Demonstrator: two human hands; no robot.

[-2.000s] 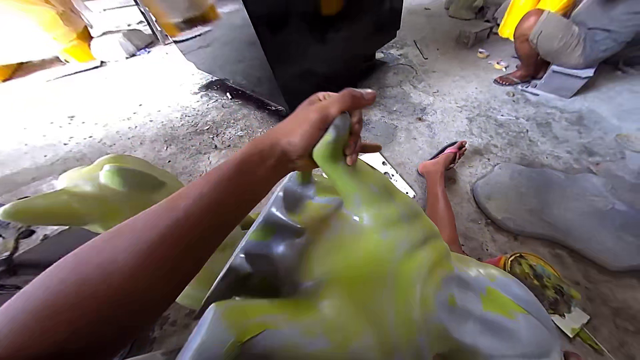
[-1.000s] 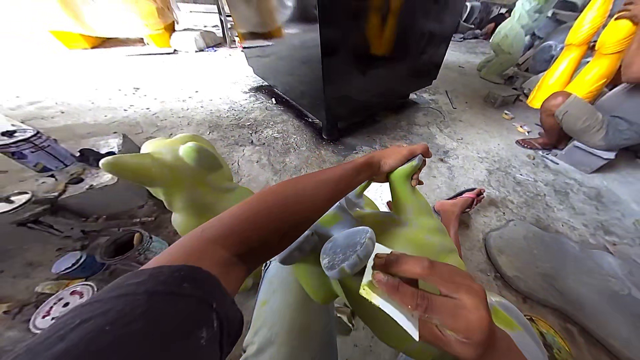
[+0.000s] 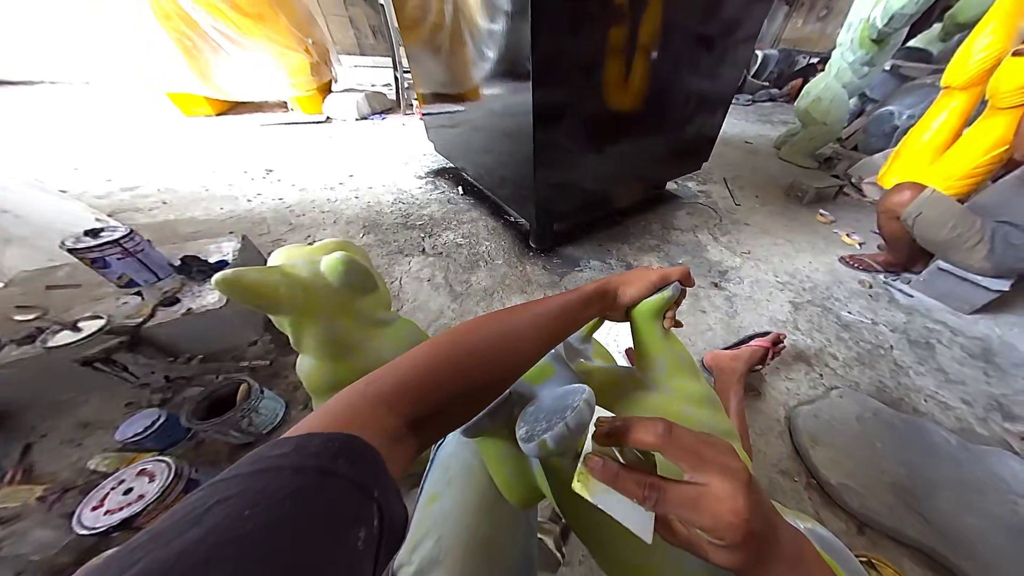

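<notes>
A green and grey sculpted figure (image 3: 680, 376) lies across my lap. My left hand (image 3: 650, 294) reaches across it and grips a slim upright limb of the figure near its grey tip. My right hand (image 3: 704, 488), in front of me, holds a thin white flat piece (image 3: 616, 504) with yellow-green smears between thumb and fingers. That piece lies right beside the figure's round grey end (image 3: 556, 420). To the left, beyond my left forearm, stands a second pale green sculpted form (image 3: 336, 312) with a long snout-like point.
A large glossy black box (image 3: 632, 120) stands ahead. Paint cans (image 3: 120, 254), an open pot (image 3: 236, 408) and a lid (image 3: 126, 494) lie at left. At right are a flat grey slab (image 3: 912, 472), yellow sculpted legs (image 3: 960, 112) and a seated person's leg (image 3: 900, 224).
My right hand with the white piece, unseen two seconds ago, has come into view by the round grey end. My left hand keeps its hold on the limb. The view has shifted.
</notes>
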